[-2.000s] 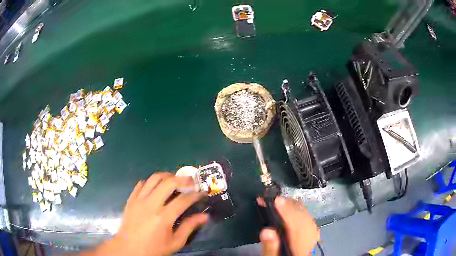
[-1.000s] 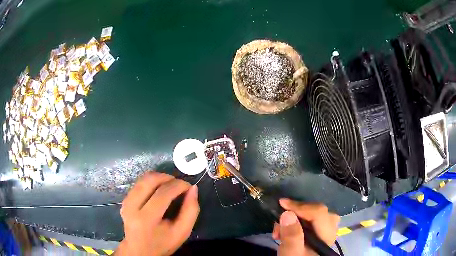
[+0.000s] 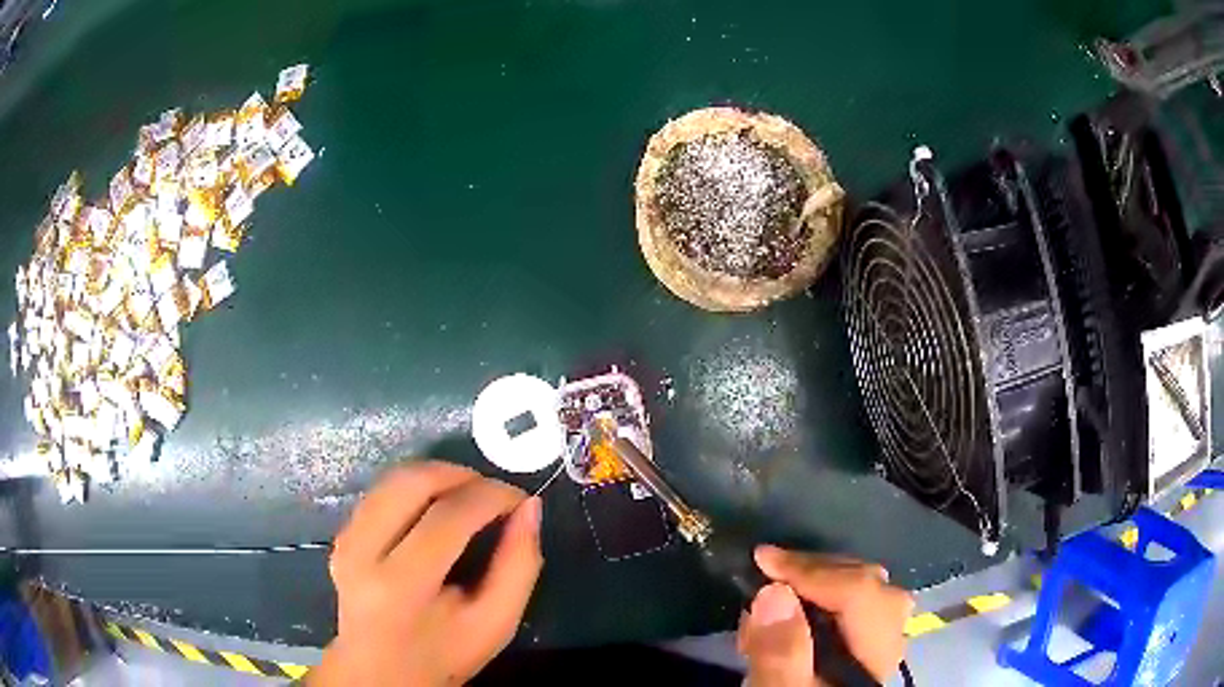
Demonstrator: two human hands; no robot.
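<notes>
A small circuit board in a pinkish-white rim point(image 3: 585, 400) lies on the green bench, with an orange patch on its lower part. My right hand point(image 3: 830, 615) holds the black handle of a soldering iron point(image 3: 660, 494), whose tip is at the orange patch. My left hand point(image 3: 427, 570) pinches a thin solder wire point(image 3: 175, 550); its end reaches the board's lower left, near the tip. A white disc point(image 3: 516, 423) with a dark square lies left of the board. A flat black panel point(image 3: 628, 521) lies just below the board.
A pile of small silver-white squares with orange-yellow edges point(image 3: 134, 295) lies at left. A tan bowl of grey granules point(image 3: 667, 274) stands beyond the board. A black fan point(image 3: 920, 369) and a pale tray point(image 3: 1177, 403) are at right. A blue stool point(image 3: 1121, 604) shows beyond the edge.
Since two seconds ago, the iron has moved from the bowl to the board, and my left hand now feeds wire there. Over the last second, hands and iron have barely moved; the view shifted slightly.
</notes>
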